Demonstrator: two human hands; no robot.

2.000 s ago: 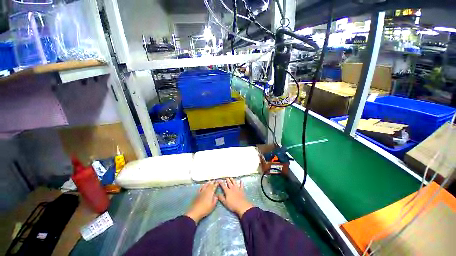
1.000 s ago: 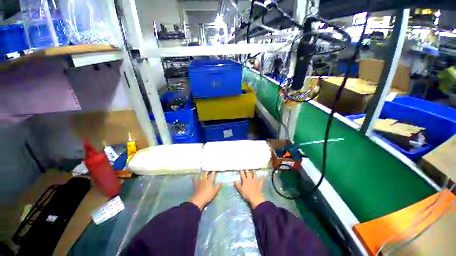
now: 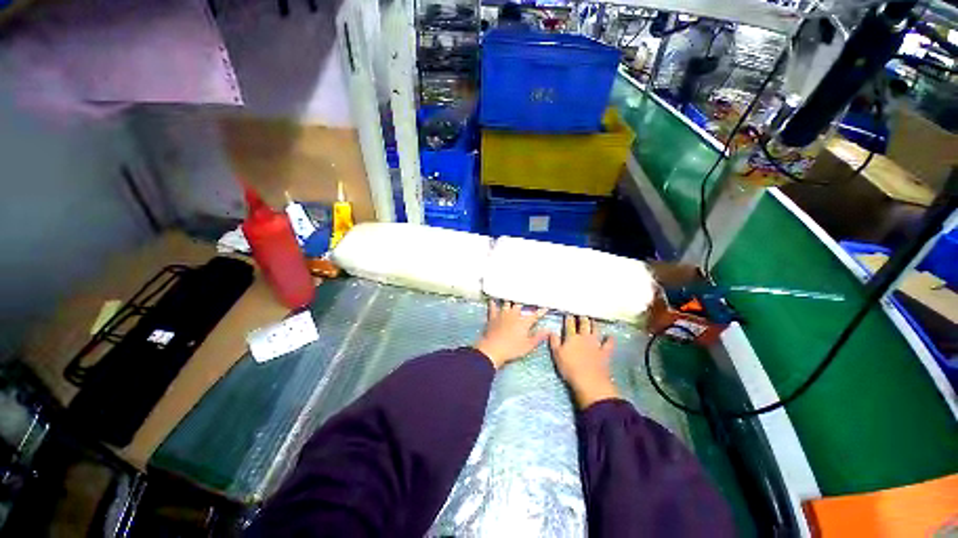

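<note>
Clear, shiny bubble wrap [image 3: 420,331] covers the bench. Two off-white padding rolls [image 3: 415,255] lie end to end at its back. My left hand [image 3: 512,333] rests flat on the wrap just in front of the rolls, fingers apart and holding nothing. My right hand [image 3: 584,355] lies flat to its right, fingers spread and pointing at the right roll, also empty. The two hands are close together. Dark purple sleeves cover both forearms.
At left are a red squeeze bottle [image 3: 277,253], a yellow bottle [image 3: 341,216], a white label card [image 3: 283,336] and a black slotted panel [image 3: 158,342]. A small orange-red box [image 3: 688,321] and hanging black cable stand right, beside the green conveyor [image 3: 840,357]. Stacked bins [image 3: 548,82] are behind.
The view has tilted down and turned, so the bench sits higher and further right. The hands, together two seconds ago, moved apart, then came closer again, still flat on the wrap.
</note>
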